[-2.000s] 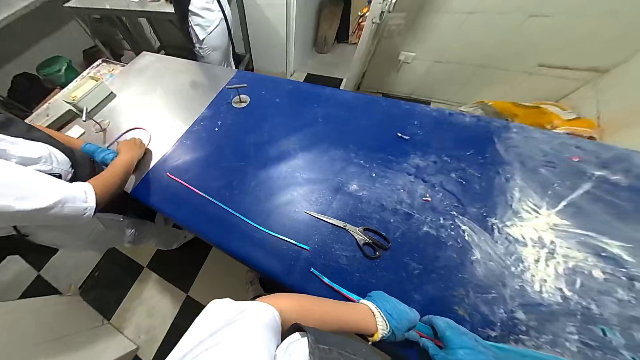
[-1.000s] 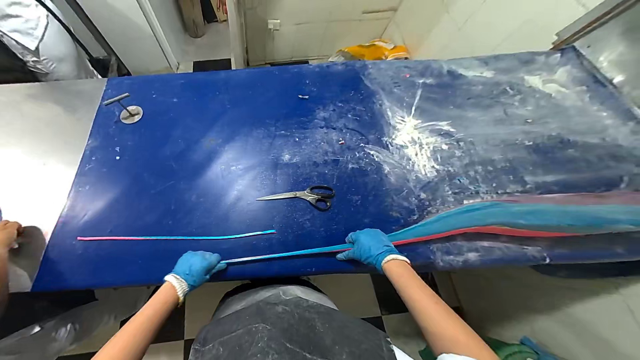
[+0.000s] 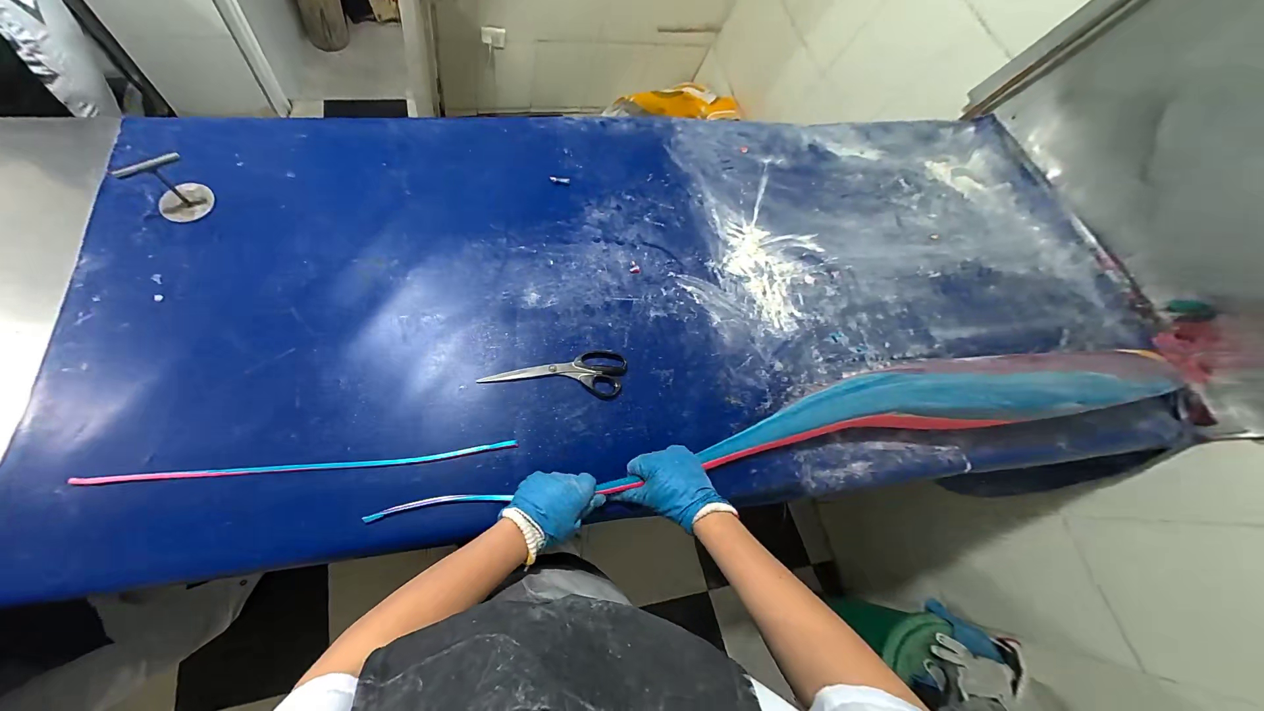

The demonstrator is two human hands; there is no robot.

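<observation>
My left hand [image 3: 555,504], in a blue glove, grips the thin striped strand [image 3: 444,501], whose free end lies to its left on the table. Close by on the right, my right hand [image 3: 673,486], gloved too, holds the same strand where it narrows from a thick blue, red and dull-pink candy-like mass [image 3: 948,395]. That mass lies along the table's front right edge. A separate thin pink and blue strip [image 3: 296,468] rests on the blue surface at the left. Above my hands lie scissors with black handles [image 3: 578,373], their blades pointing left.
The blue tabletop [image 3: 326,296] bears white powder and small scraps toward the right. A metal T-handled tool with a round base [image 3: 186,201] stands at the back left. A metal panel [image 3: 1165,168] bounds the right end. A green container [image 3: 889,637] is on the floor at the lower right.
My left hand has moved right, closer to my right hand, and a loose strand end now shows to its left. The view has swung right since the earliest frame.
</observation>
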